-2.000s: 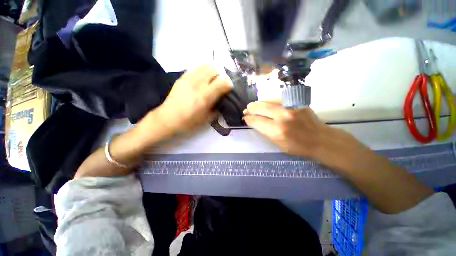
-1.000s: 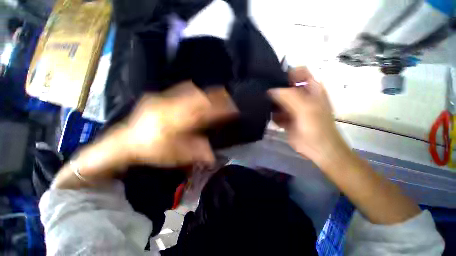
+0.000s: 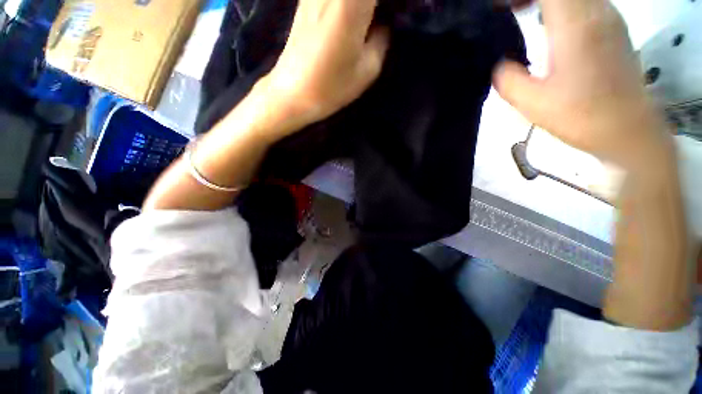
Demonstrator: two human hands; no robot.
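Note:
The black garment lies over the tabletop in the middle and hangs over its front edge. My left hand is on the garment at the upper left, its fingers partly cut off by the top edge, so its grip is unclear. My right hand is blurred at the garment's right side, thumb apart from the fingers; the fingertips are near the top edge and what they hold cannot be told. Part of the white sewing machine shows at the upper right. The needle is not in view.
A grey ruled strip runs along the table's front edge. A brown cardboard box is at the upper left, with a blue basket below it. Another blue mesh basket is at the lower right. Black cloth covers the lap.
The view has shifted left, away from the needle area. The garment has come off the needle area and is spread across the table edge. Both hands have moved farther up and apart.

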